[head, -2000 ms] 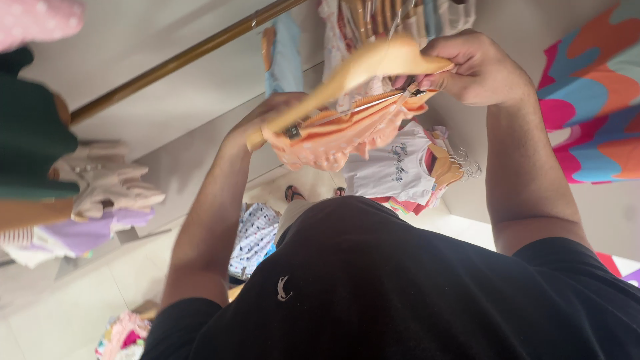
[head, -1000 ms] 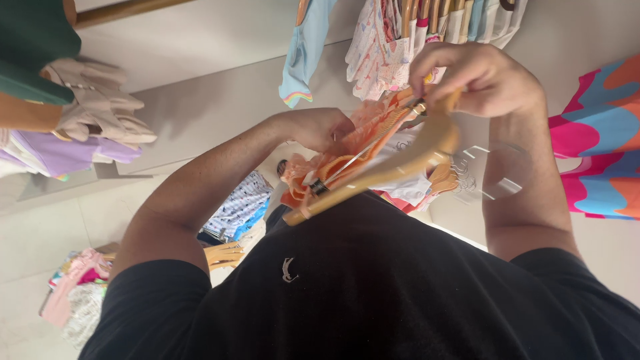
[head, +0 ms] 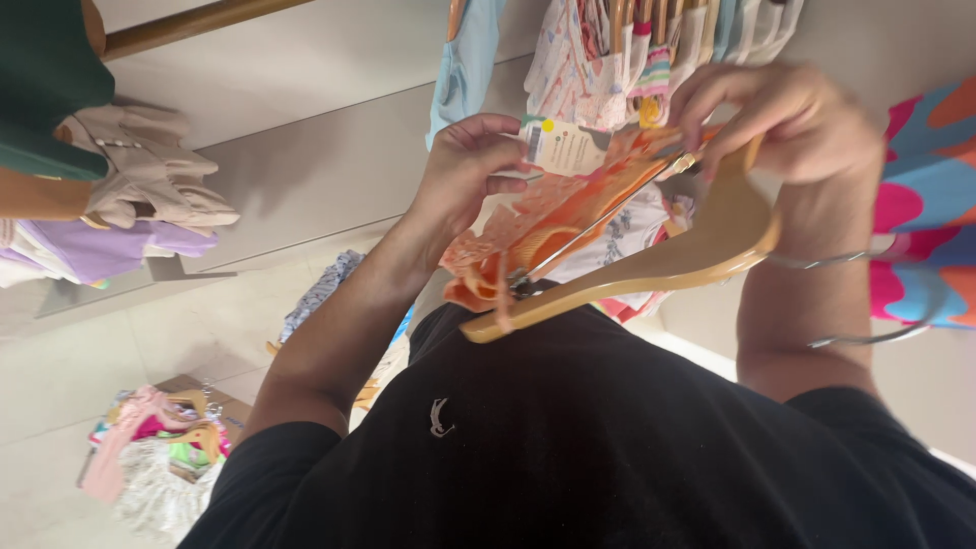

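My right hand (head: 770, 122) grips the upper end of a wooden clip hanger (head: 656, 259), close to one of its metal clips (head: 682, 163). The hanger is tilted, with its metal hook (head: 915, 305) pointing right across my forearm. An orange child's garment (head: 564, 206) hangs from the clip bar, and a strap of it loops over the hanger's lower end. Between the thumb and fingers of my left hand (head: 488, 156) is a paper tag (head: 566, 148) with a yellow dot and printing. The tag lies against the garment's upper edge.
Patterned children's clothes (head: 572, 76) and a light blue garment (head: 465, 76) hang ahead. Beige (head: 145, 164), green and lilac clothes hang at left below a rail (head: 198, 27). Clothes on hangers (head: 164, 450) are piled on the floor. A multicoloured cloth (head: 926, 206) is at right.
My left hand has moved from the garment's far side to the tag, which now shows between its fingers. The hanger has turned, so its hook points right. My right hand has kept its hold.
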